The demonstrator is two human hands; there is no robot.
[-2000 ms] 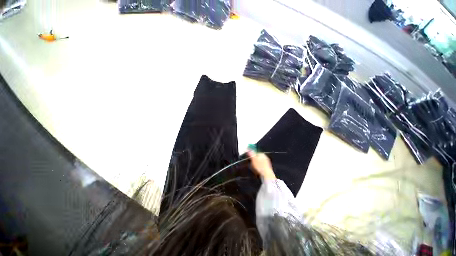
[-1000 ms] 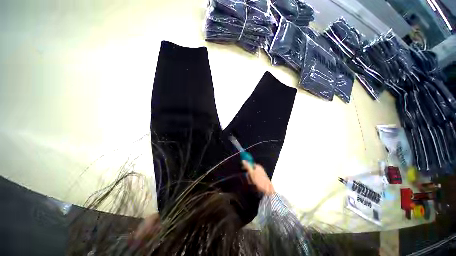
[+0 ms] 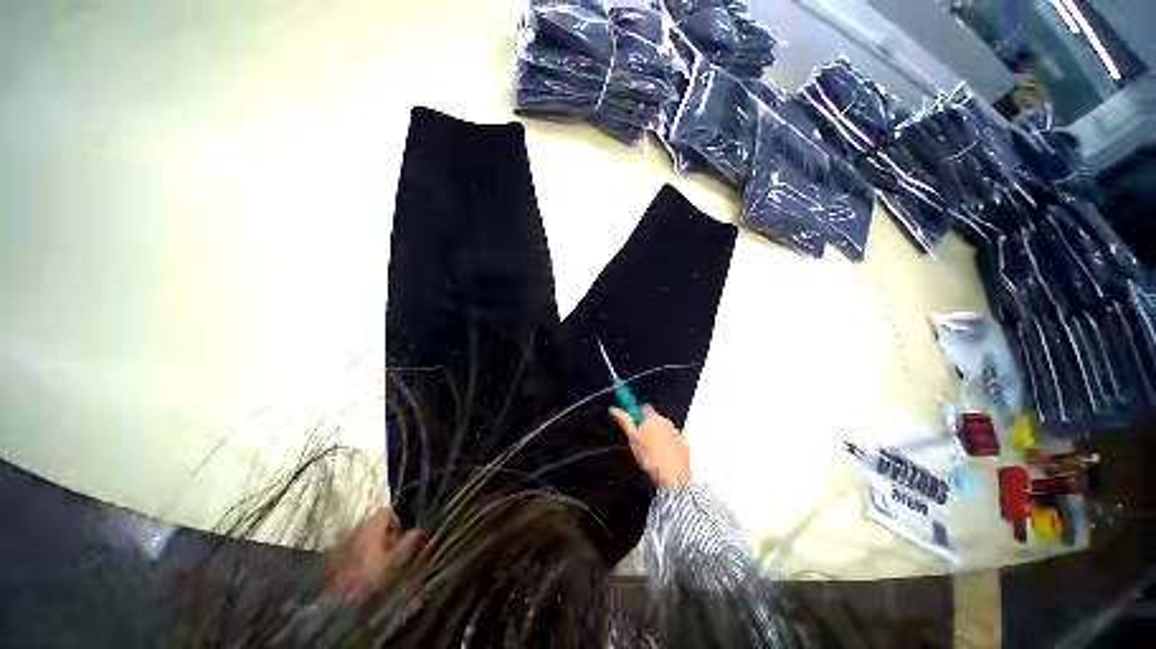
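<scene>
Black trousers (image 3: 472, 273) lie open on the cream table (image 3: 228, 254), the two legs spread apart and pointing away from me. My right hand (image 3: 659, 446) is shut on a teal air blow gun (image 3: 628, 401), its thin metal nozzle over the right leg. My left hand (image 3: 370, 553) is at the near left edge of the trousers, partly hidden by strands of hair; its fingers seem to touch the cloth, but the grip is unclear. Hair also hides the near part of the trousers.
Packed bundles (image 3: 593, 64) and bagged trousers (image 3: 786, 184) line the far and right side. Printed polybags (image 3: 915, 497), a white plastic bag (image 3: 979, 355), a red-and-black checked item (image 3: 979, 435) and red and yellow items (image 3: 1014, 494) lie at right. The table's near edge curves below.
The view has turned toward the table's right side. My left hand has come into view at the near left edge of the trousers. The blow gun now points more directly away from me.
</scene>
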